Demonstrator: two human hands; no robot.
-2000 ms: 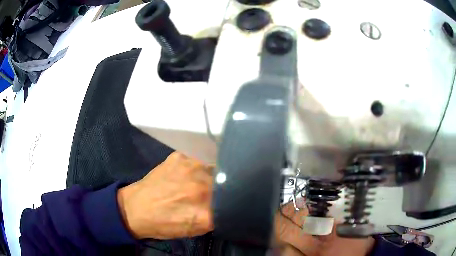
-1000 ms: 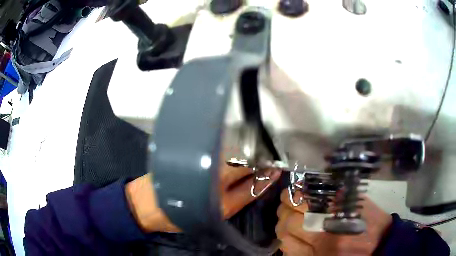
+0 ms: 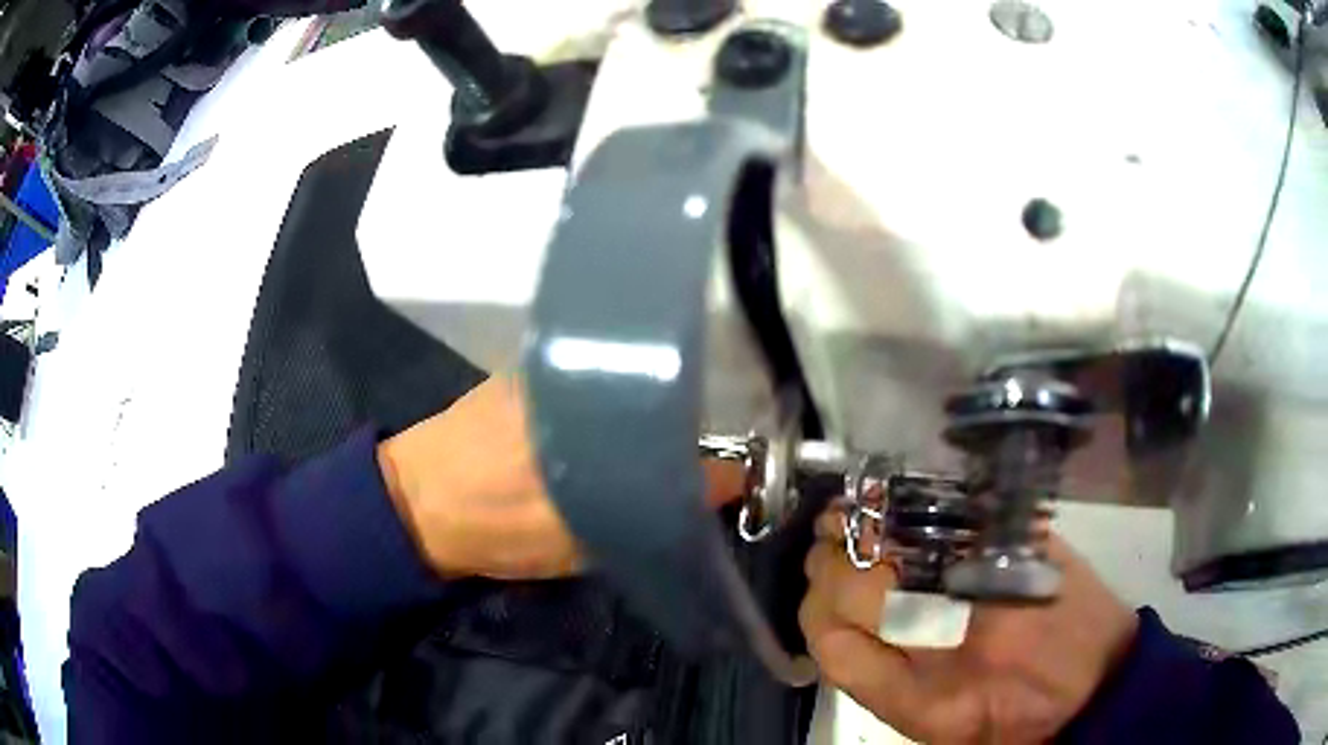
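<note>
The black bag panel (image 3: 328,349) lies under the white sewing machine head (image 3: 932,189), partly mesh-like, and continues below my left wrist. My left hand (image 3: 488,480) reaches over the panel towards the needle area; the grey curved guard (image 3: 619,349) hides most of its fingers, so its grip does not show. My right hand (image 3: 961,655) is right of the needle area, fingers curled, fingertips at the panel's right edge, partly behind the tension knob (image 3: 1020,480). The needle itself is hidden; shiny metal thread guides show between the hands.
The white table (image 3: 146,349) stretches left. Grey and black fabric pieces (image 3: 131,117) lie at the upper left, with a blue crate (image 3: 29,204) beside them. A black knob post (image 3: 473,66) stands on the machine's left. A thin black cord runs at the lower right.
Against one second ago, the view has shifted slightly and the guard appears further right. Both hands appear slightly higher, and more black cloth shows below them. The snips seen earlier at lower right are hardly visible.
</note>
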